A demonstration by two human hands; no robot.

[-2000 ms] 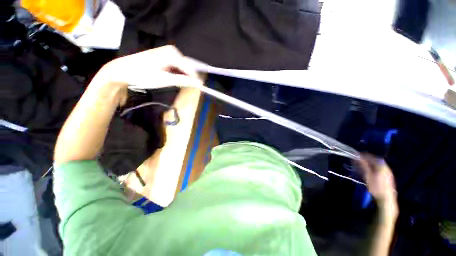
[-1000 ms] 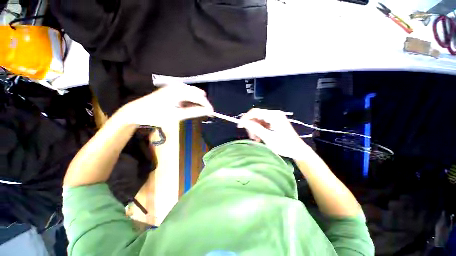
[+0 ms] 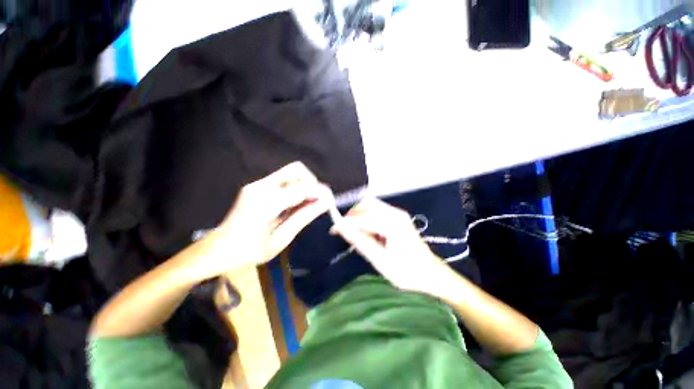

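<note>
My left hand (image 3: 278, 213) and my right hand (image 3: 384, 235) are close together over the lap, at the table's front edge. Both hold a thin white cord, a short piece of which shows between their fingertips. The rest of the cord (image 3: 495, 219) trails from my right hand to the right in loose loops. The dark garment fabric (image 3: 251, 114) lies on the table's left part and drapes over its edge behind my left hand. The fingertips are slightly blurred.
The white table (image 3: 449, 114) bears a black phone (image 3: 498, 24), snips (image 3: 582, 61), dark red scissors (image 3: 670, 61) and a tan block (image 3: 622, 102). Below are a blue bar (image 3: 548, 216) and a wooden board with a blue stripe (image 3: 251, 319). An orange item (image 3: 11, 220) is far left.
My right hand came in from the far right to beside my left hand and stays there. The view has shifted, showing the phone and more table. The trailing cord has changed shape.
</note>
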